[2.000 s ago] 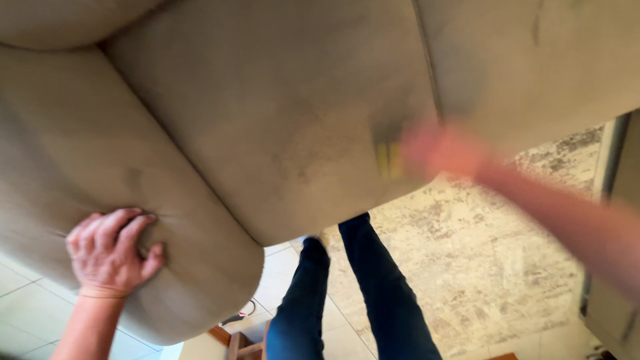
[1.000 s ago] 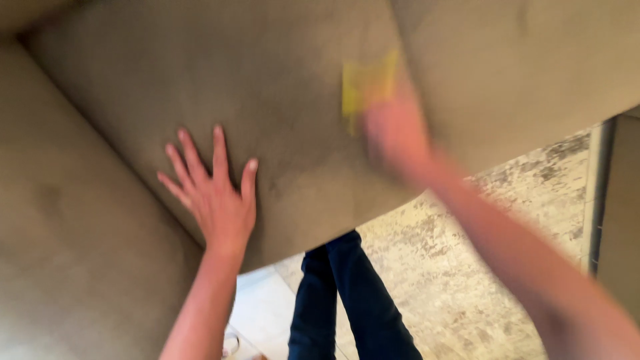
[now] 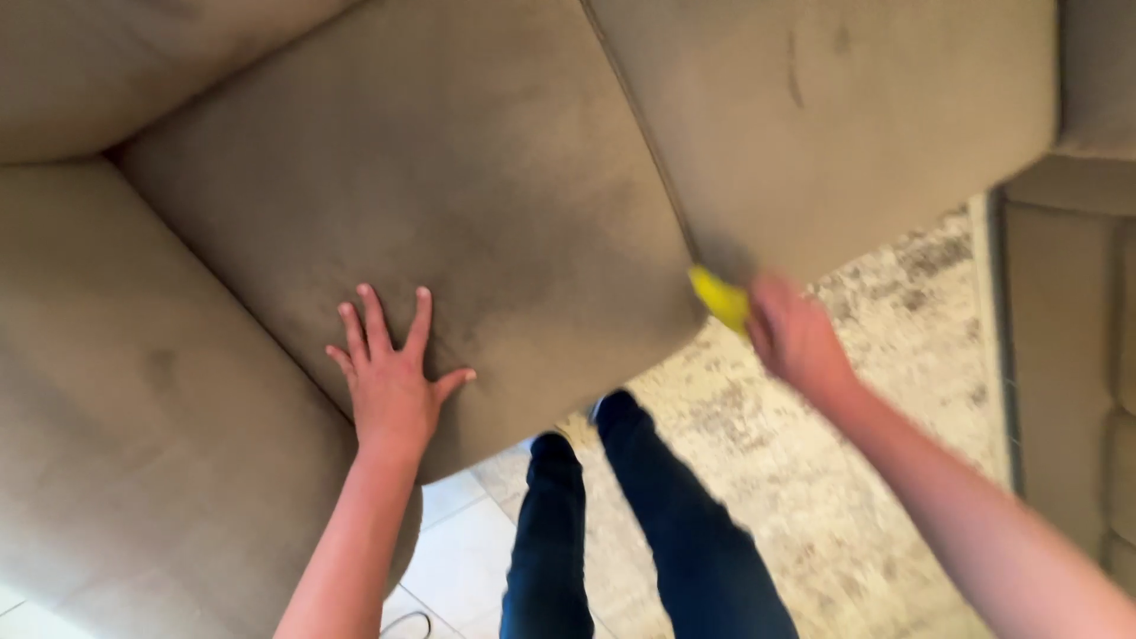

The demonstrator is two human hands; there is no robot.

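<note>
My left hand (image 3: pixel 390 377) rests with spread fingers on the brownish-grey sofa seat cushion (image 3: pixel 497 177), near its front left part. My right hand (image 3: pixel 794 333) is closed around a yellow object (image 3: pixel 721 299), perhaps a cloth or sponge; blur hides its exact kind. The yellow object is at the front end of the seam between this cushion and the right-hand seat cushion (image 3: pixel 852 133). Dark patches show on the fabric around my left hand. A dark curved mark runs down the right-hand cushion.
The sofa armrest (image 3: pixel 160 382) lies to the left, a back cushion (image 3: pixel 151 71) at the upper left. Below are my legs in dark trousers (image 3: pixel 688 524), a mottled rug (image 3: pixel 852 497), white floor tiles (image 3: pixel 461 550) and a thin dark cable (image 3: pixel 417 614). Another upholstered piece (image 3: pixel 1056 355) stands at the right.
My left hand has gone from the armrest onto the seat cushion. My right hand, with the yellow object, has moved from further in on the cushion to its front edge by the seam.
</note>
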